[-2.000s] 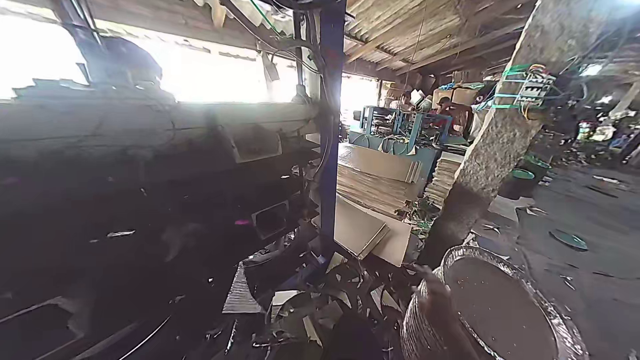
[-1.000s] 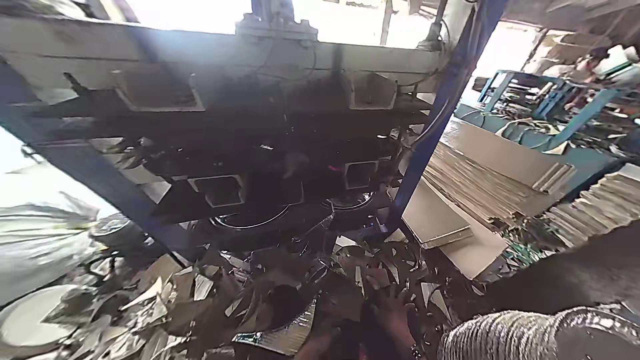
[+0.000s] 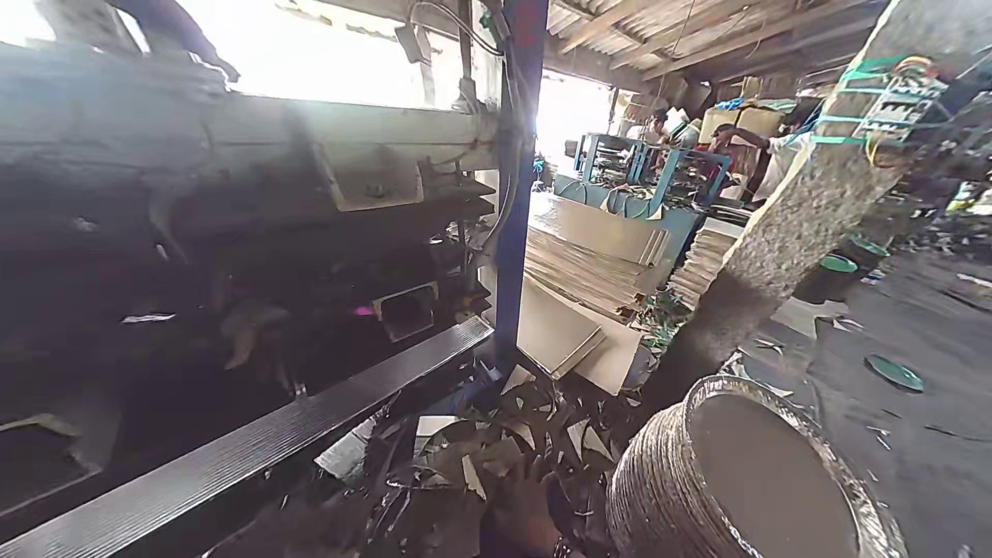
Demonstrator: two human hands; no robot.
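Note:
My right hand (image 3: 528, 496), with a band at the wrist, is low in the middle, fingers apart, over a heap of dark and pale offcuts (image 3: 473, 469). Nothing is plainly held in it. My left hand does not show. To its right lies a tilted stack of round plates with silvery, crinkled rims (image 3: 775, 473), brown face outward. On the left is a large dark press (image 3: 232, 256); a ribbed, shiny metal strip (image 3: 310, 434) slants along its lower front. A faint hand-like shape (image 3: 246, 337) shows in the press's dark part; I cannot tell whose it is.
A blue upright post (image 3: 518, 194) borders the press. Behind it are brown board sheets (image 3: 558, 325) in stacks. A slanted concrete pillar (image 3: 798, 201) carries wired electrical parts. Farther back, people (image 3: 775, 159) are by a blue machine (image 3: 659, 174). A green disc (image 3: 895, 373) lies on the floor.
The view has swung right since a second ago. Two hands showed low over the offcuts then; one shows now. The long ribbed strip now spans the press's lower front, where two seconds ago it was dark.

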